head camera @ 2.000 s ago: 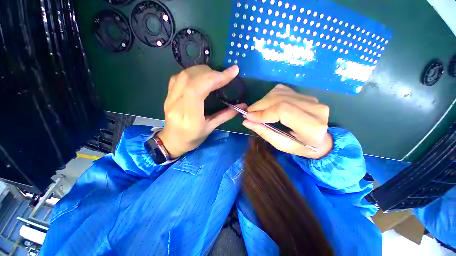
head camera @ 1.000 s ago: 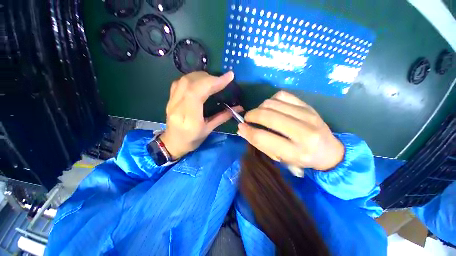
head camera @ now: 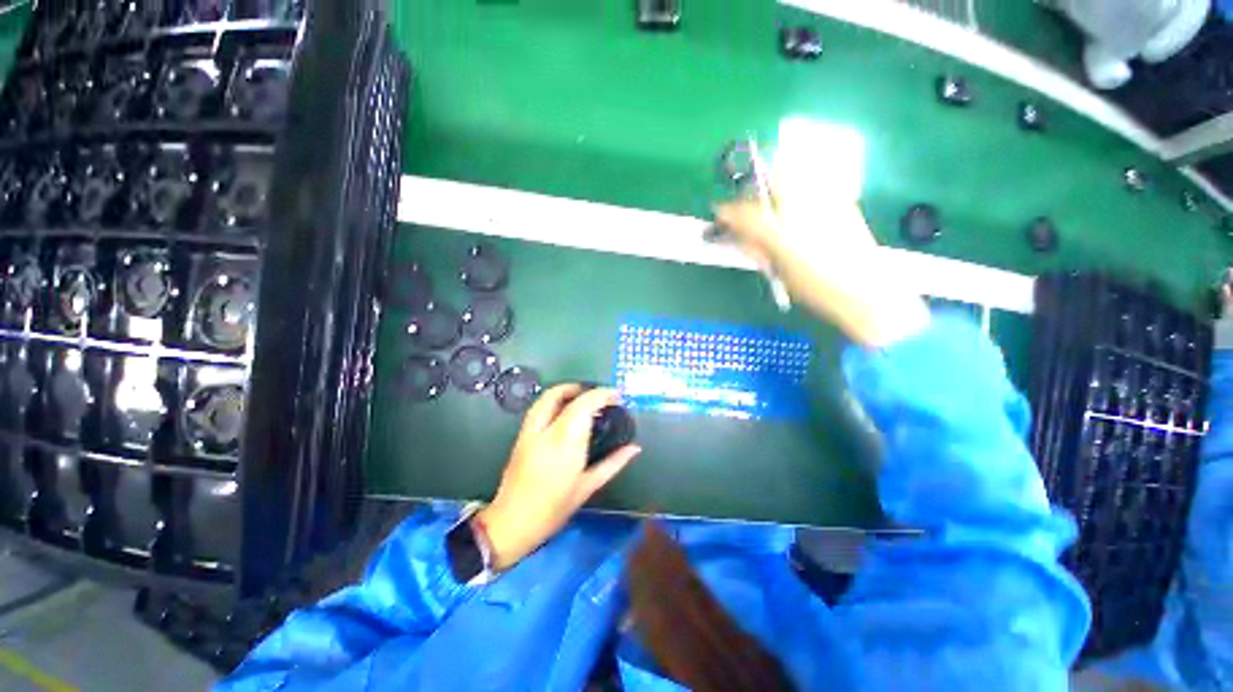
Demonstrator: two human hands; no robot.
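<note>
My left hand [head camera: 552, 460] holds a round black plastic part [head camera: 613, 430] between thumb and fingers, just below the blue sheet. My right hand [head camera: 798, 257] is stretched out over the white line, holding thin silver tweezers [head camera: 776, 281]. Its blurred fingers are just below another round black part [head camera: 740, 161] on the green surface; whether they touch it, I cannot tell. The blue sheet [head camera: 717, 368] with rows of white dots lies flat between my hands, glaring along its lower part.
Several black discs [head camera: 475, 368] lie grouped left of the sheet. Stacked black trays stand at left [head camera: 325, 311] and right [head camera: 1129, 365]. More black parts [head camera: 921, 222] are spread along the far green surface. Part of another person [head camera: 1143, 30] shows at top right.
My right hand has moved from the part in my left hand out to the far green surface. My left hand still holds its part. The view has tilted up and shows more of the line.
</note>
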